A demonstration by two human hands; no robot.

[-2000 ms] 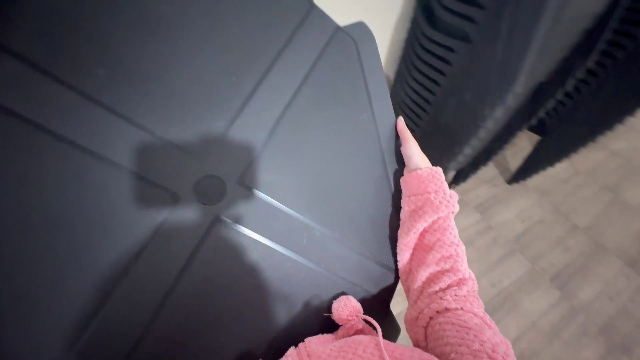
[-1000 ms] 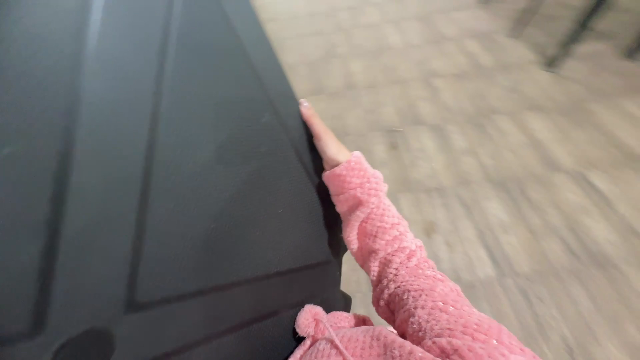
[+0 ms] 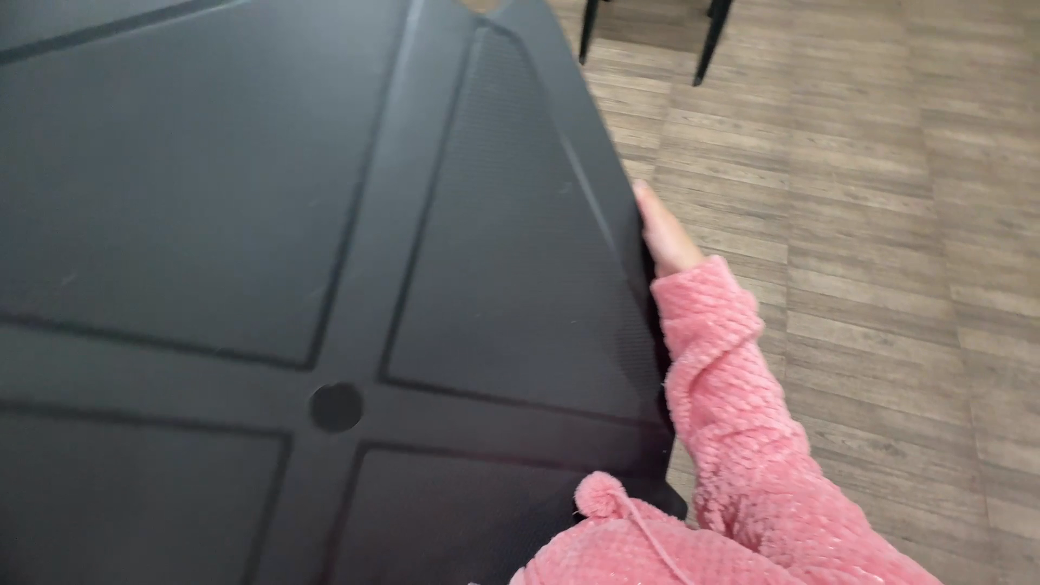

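Note:
A large black plastic table top (image 3: pixel 504 244) with grooved panels and a round black plug (image 3: pixel 336 407) fills the left and middle of the view, close to my body. My right hand (image 3: pixel 668 231), in a fuzzy pink sleeve, grips its right edge; part of the hand shows beside the edge, and the other fingers are hidden behind or below it. The panel's far left side runs out of view. My left hand is not in the picture.
Wood-patterned floor tiles (image 3: pixel 877 244) spread out on the right. Thin black furniture legs (image 3: pixel 712 41) stand on the floor at the top, beyond the panel's far corner.
The view has shifted a lot; the dark slatted furniture at the upper right two seconds ago is out of sight, and floor shows there. My right hand has stayed on the panel's edge.

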